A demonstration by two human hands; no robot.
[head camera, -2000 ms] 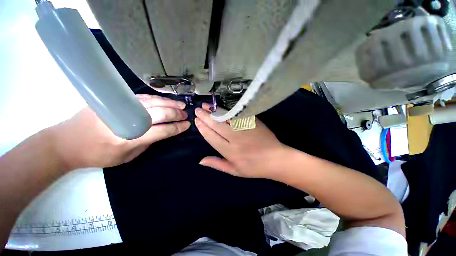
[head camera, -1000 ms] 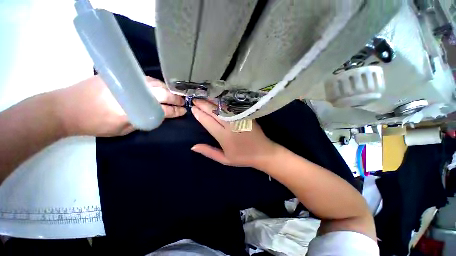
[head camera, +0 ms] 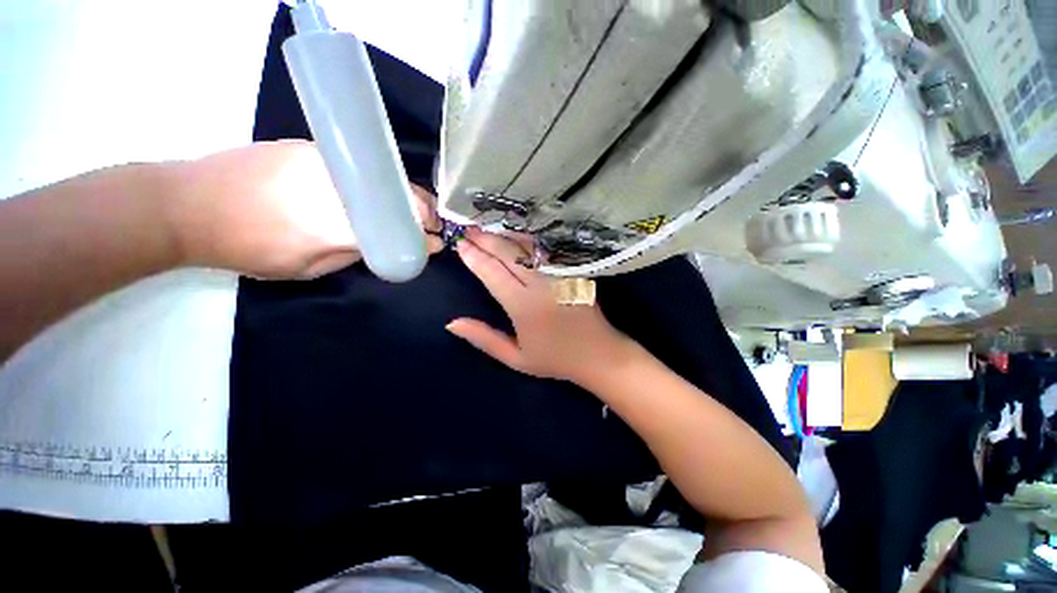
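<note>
A black fabric panel (head camera: 348,394) lies across the white table under the cream sewing machine head (head camera: 626,127). My left hand (head camera: 272,209) rests on the fabric left of the presser foot (head camera: 452,235); the machine lamp (head camera: 359,151) hides part of it, and its fingertips are bent close to the foot. My right hand (head camera: 539,313) lies flat on the fabric just right of the foot, thumb apart from the fingers, partly behind the machine head and a small brass-coloured block (head camera: 575,291). The needle cannot be made out clearly.
A printed ruler scale (head camera: 116,466) runs along the table's front edge at left. A ribbed white knob (head camera: 793,232) is on the machine. At right are a yellow card (head camera: 867,388), a white thread cone (head camera: 932,361) and dark cloth (head camera: 904,487). Pale crumpled cloth (head camera: 614,558) lies at the bottom.
The view has shifted, showing more of the machine and its panel at right. My left hand's fingers are more bent and drawn together. My right hand stays flat beside the foot.
</note>
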